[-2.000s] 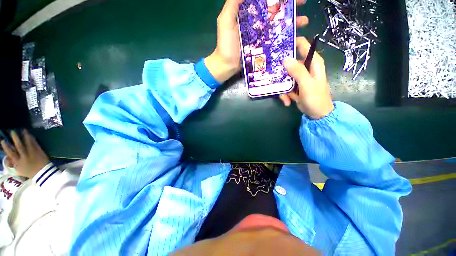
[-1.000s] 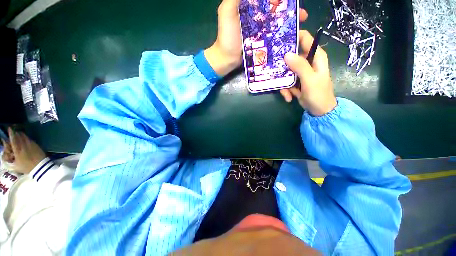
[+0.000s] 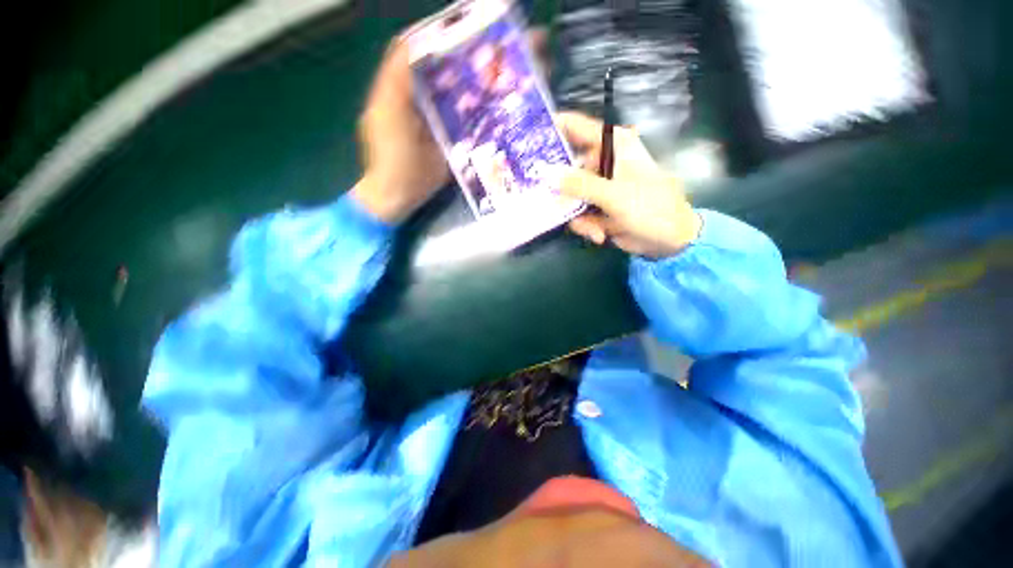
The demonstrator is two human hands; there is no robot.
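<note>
A smartphone (image 3: pixel 489 105) with a lit purple screen is held above the green bench, tilted to the left. My left hand (image 3: pixel 402 139) holds it along its left side, with the fingers hidden behind it. My right hand (image 3: pixel 633 194) is at the phone's lower right, its thumb over the lower screen. A thin dark pen-like tool (image 3: pixel 608 128) sticks up from my right hand. The whole picture is blurred by motion.
The green bench (image 3: pixel 278 144) has a pale rail (image 3: pixel 156 94) at the far left. Blurred loose strips (image 3: pixel 644 67) lie beyond my right hand, beside a tray of white strips (image 3: pixel 828 61). Bagged parts (image 3: pixel 56 366) lie left. Another person's hand (image 3: pixel 61 516) shows lower left.
The view has turned and blurred. The phone now shows its top edge and leans left. Both hands appear further left in the picture, still at the phone. The strips and tray also appear further left.
</note>
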